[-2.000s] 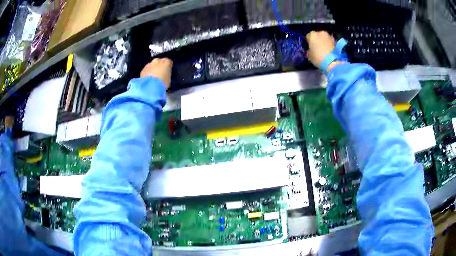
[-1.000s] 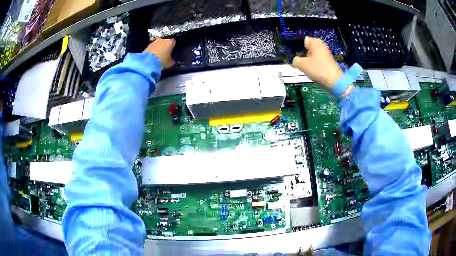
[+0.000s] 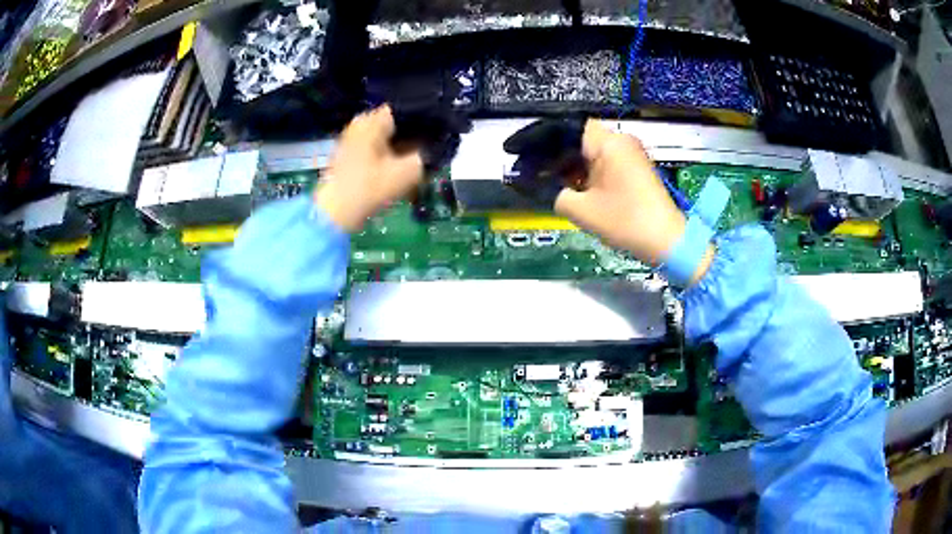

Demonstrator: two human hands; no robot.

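My left hand (image 3: pixel 381 167), black-covered at the fingertips, is over the far left part of the middle green circuit board (image 3: pixel 449 412). My right hand (image 3: pixel 605 183), also with black-covered fingertips and a light-blue wrist strap (image 3: pixel 696 232), is in front of the block heatsink (image 3: pixel 482 167) and partly hides it. The fingers of both hands are bent and blurred; whether they hold small parts cannot be told. A long heatsink (image 3: pixel 501 312) lies across the board, and a yellow strip (image 3: pixel 527 222) shows under the block heatsink.
Black bins behind the boards hold silver parts (image 3: pixel 553 78), blue parts (image 3: pixel 694 83) and white-silver pieces (image 3: pixel 280 52). A black grid tray (image 3: pixel 825 99) is at far right. Neighbouring boards with heatsinks (image 3: pixel 198 191) stand on both sides. A metal rail (image 3: pixel 470 488) runs along the near edge. Blue clothing shows at left.
Both hands have moved from the bins toward me and closer together, over the far part of the middle board. The boards appear shifted slightly right in the view.
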